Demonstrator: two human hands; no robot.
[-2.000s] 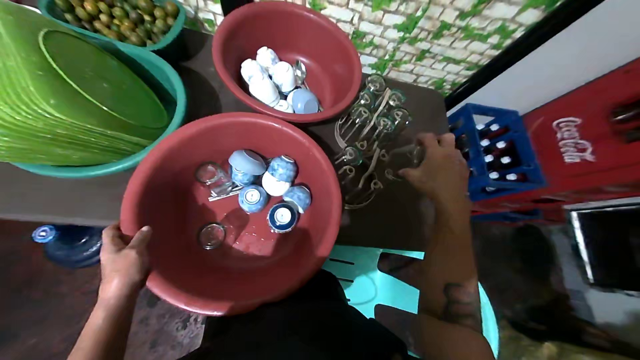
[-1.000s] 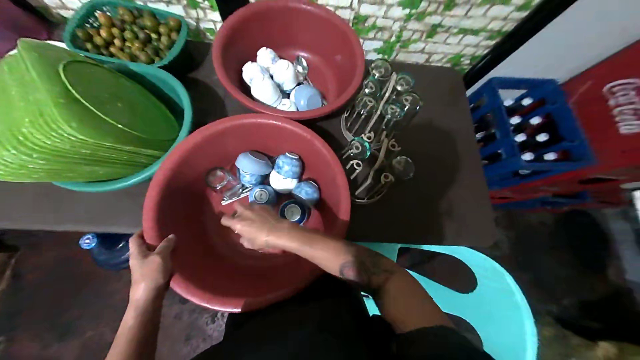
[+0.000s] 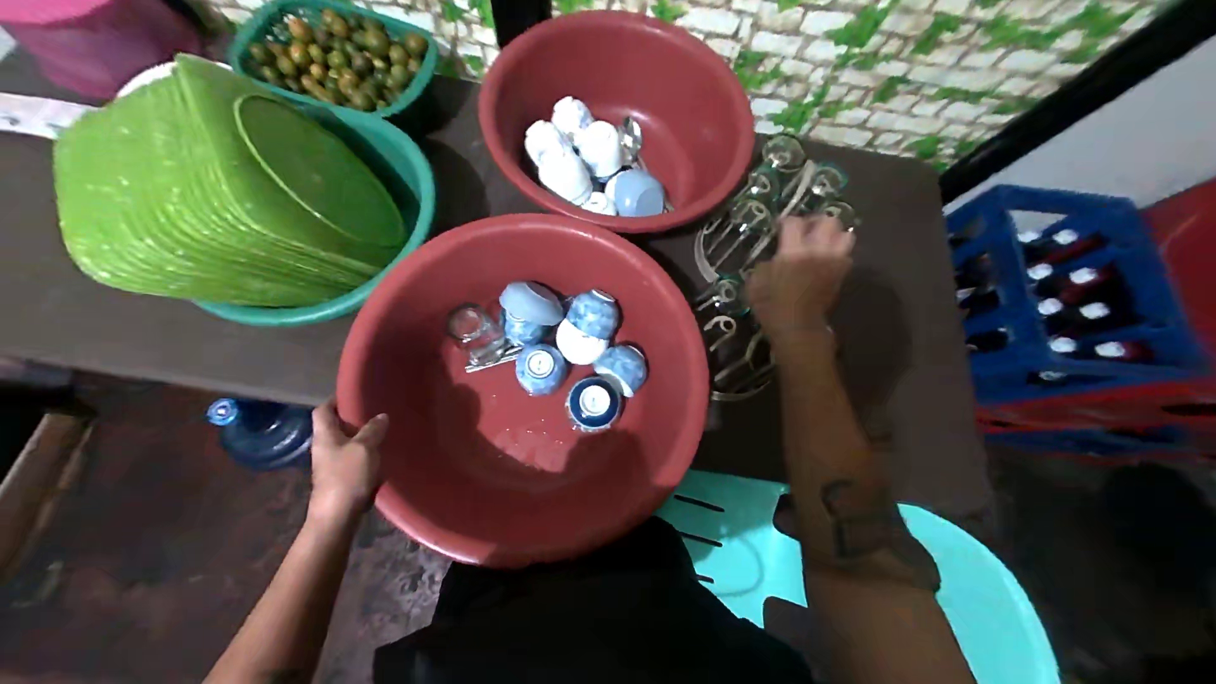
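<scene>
My left hand [image 3: 346, 458] grips the left rim of a large red plastic basin [image 3: 456, 484], thumb inside. Several blue and white cups [image 3: 541, 369] lie in that basin, with clear glasses [image 3: 472, 326] and metal cutlery [image 3: 494, 359] at their left. My right hand [image 3: 803, 266] is over a wire rack [image 3: 741, 380] that holds several upturned glasses [image 3: 784, 152]. Its fingers are bent down at a glass on the right side; whether they grip it cannot be told. Behind, a second red basin [image 3: 703, 104] holds white cups [image 3: 565, 174], a pale blue cup [image 3: 635, 193] and a spoon.
Green plastic trays [image 3: 190, 190] are stacked in a teal basin [image 3: 415, 180] at the left, below a basket of small round fruits [image 3: 347, 62]. A blue bottle crate [image 3: 1130, 285] stands at the right. A turquoise plastic chair [image 3: 741, 551] and a large water bottle [image 3: 266, 434] are below table level.
My right hand has moved from inside the near basin to the glasses on the rack. A glass seen apart at the basin's bottom two seconds ago now no longer lies there. My left hand stays at the rim.
</scene>
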